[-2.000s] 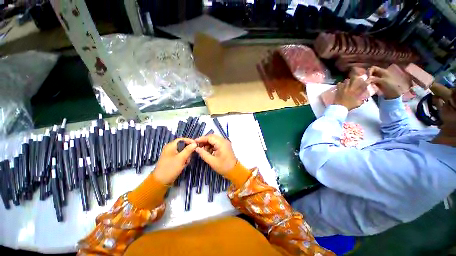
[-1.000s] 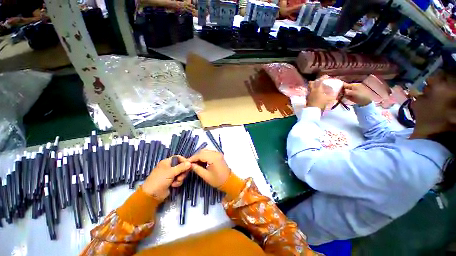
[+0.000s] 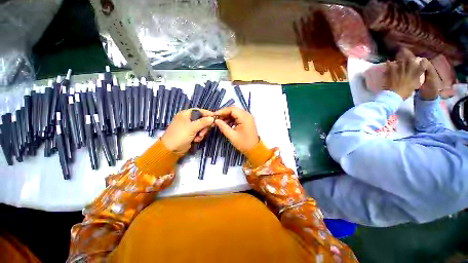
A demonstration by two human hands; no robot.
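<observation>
My left hand [image 3: 186, 131] is closed around a black tube [image 3: 195, 115], whose dark end shows above the fingers. My right hand [image 3: 238, 127] meets it, fingertips pinched together at the left fingertips; what they pinch is too small to tell. Dark tubes with white tips [image 3: 62, 149] lie in a dense row on the white sheet [image 3: 36, 180] at the left. A looser group of black tubes [image 3: 203, 160] lies under and around my hands.
A chipped metal upright [image 3: 123, 38] and clear plastic bags [image 3: 179, 41] are behind the row. Brown cardboard [image 3: 261, 64] with reddish-brown strips [image 3: 319, 43] is at the back. A neighbour in light blue [image 3: 390, 149] works at the right, beyond the green bench [image 3: 313, 123].
The camera view has tilted down, so the bench appears higher in the picture. My hands stay together over the loose tubes. The neighbour's hands have moved.
</observation>
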